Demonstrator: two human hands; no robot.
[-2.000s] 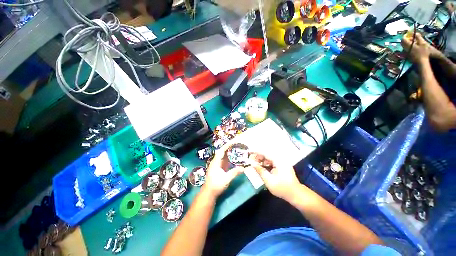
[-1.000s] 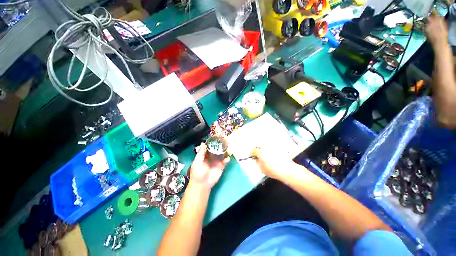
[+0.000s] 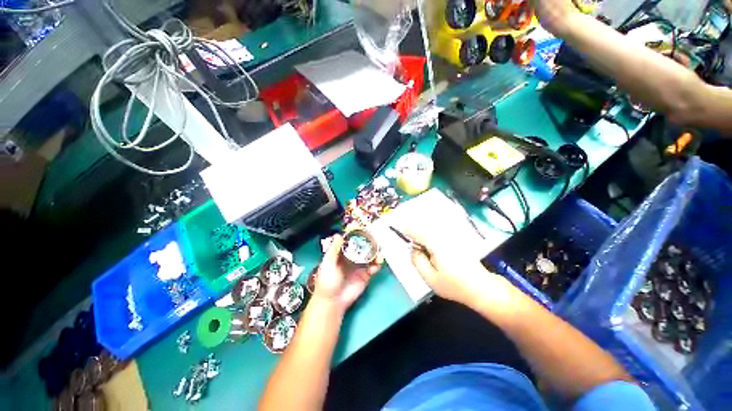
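My left hand [image 3: 340,277] holds a round brown housing [image 3: 359,246] with its open side up, showing a green and white board inside. My right hand [image 3: 441,269] grips a thin dark stick [image 3: 401,235], its tip pointing up and left over the white sheet [image 3: 429,233], apart from the housing. Several similar housings [image 3: 287,297] stand clustered on the bench to the left. A heap of small copper-orange and white components [image 3: 372,202] lies behind the sheet.
Blue bin [image 3: 140,301] and green bin [image 3: 215,247] stand left, near a green ring [image 3: 213,327] and a white box with dark grille [image 3: 269,181]. A black station [image 3: 473,156] and round tub [image 3: 414,172] stand behind. Blue crates [image 3: 610,301] are right. Another person's arm [image 3: 634,68] reaches across the back right.
Two seconds ago both hands were together at the housing. My right hand now holds the dark stick, raised off the sheet since a second ago. The other person's arm has reached in leftward.
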